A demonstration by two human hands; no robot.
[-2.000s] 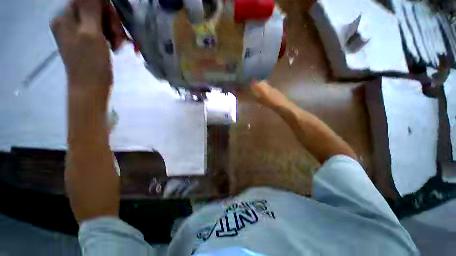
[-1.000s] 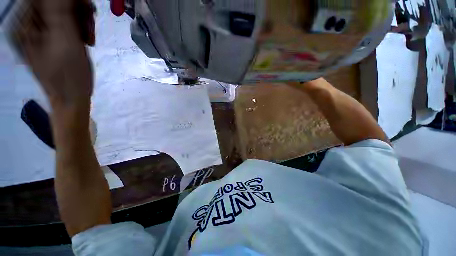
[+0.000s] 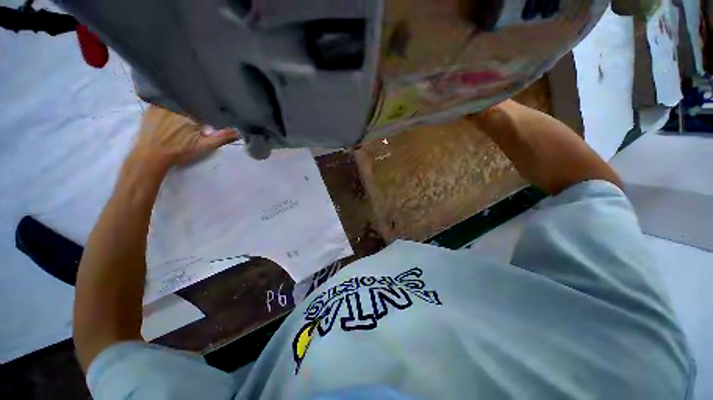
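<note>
The grey motor housing of the cutting machine (image 3: 328,70) fills the top middle, with brown tape and stickers on its right side. White marker paper (image 3: 234,203) with printed lines lies under and left of it. My left hand (image 3: 176,139) rests on the paper at the housing's lower left, palm down, fingers spread and holding nothing that shows; some fingertips are near or behind the housing. My right forearm reaches up to the housing's lower right edge; the right hand is hidden behind the housing. Blade and base plate are hidden.
A black oblong object (image 3: 48,248) lies on the paper at the left. The brown table (image 3: 438,183) has lint on it and a dark green edge (image 3: 489,219). A small white piece (image 3: 173,317) lies by the chalk-like "P6". White-topped stacks (image 3: 606,78) stand at upper right.
My left hand has come down from the upper left onto the paper beside the machine. The housing now appears larger and farther left. The right arm stays behind the housing.
</note>
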